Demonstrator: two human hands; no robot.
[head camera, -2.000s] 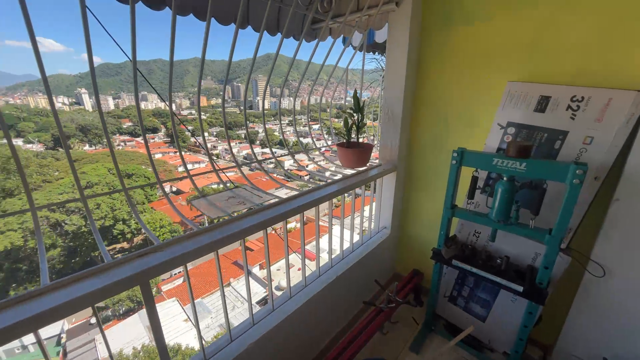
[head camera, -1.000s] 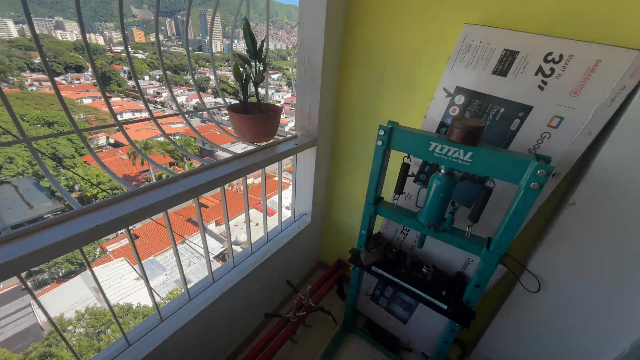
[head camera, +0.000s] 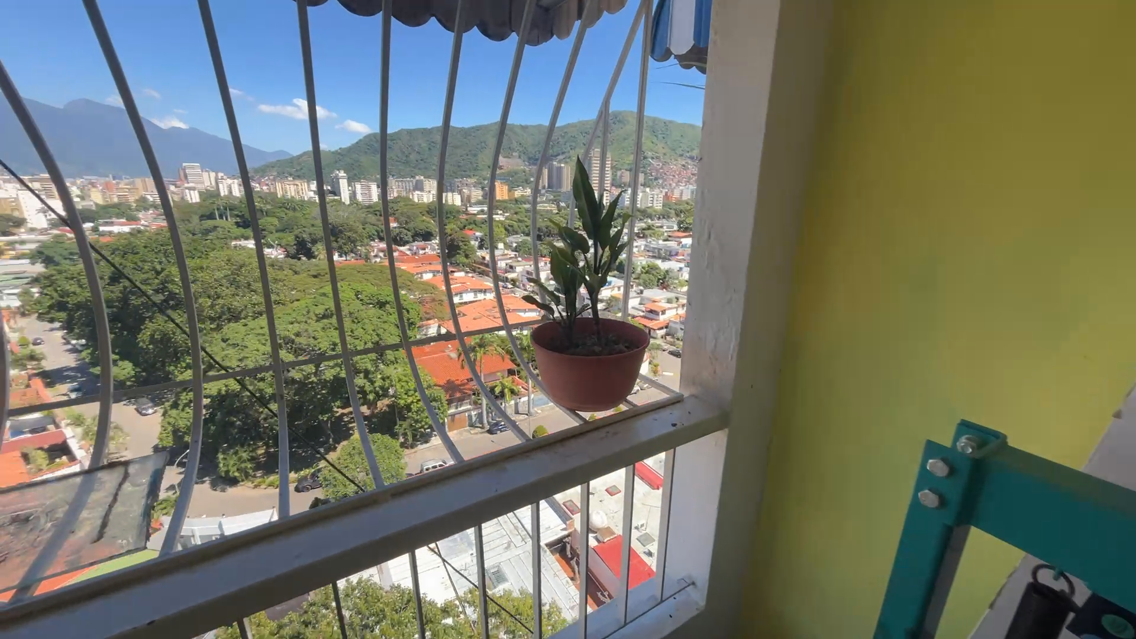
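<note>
Neither my left hand nor my right hand shows in the head view, so what they hold cannot be seen. A green leafy plant (head camera: 587, 240) grows upright in a reddish-brown plastic pot (head camera: 591, 368), which stands by the white railing's top rail (head camera: 390, 524), near the corner post. At the lower right is part of a teal steel press frame (head camera: 1047, 506) with bolts at its upper corner. Below its crossbar a dark spring (head camera: 1040, 608) hangs from a ring, partly cut off by the frame edge.
Curved metal window bars (head camera: 324, 222) rise beyond the rail. A white post (head camera: 737, 204) meets a yellow-green wall (head camera: 941, 222) on the right. A scalloped awning edge (head camera: 532, 18) hangs above. Outside, far below, are trees, red roofs and streets.
The view has swung left and closer to the railing and the potted plant. Most of the press, along with the cardboard box and red metal bars seen earlier, has left the view.
</note>
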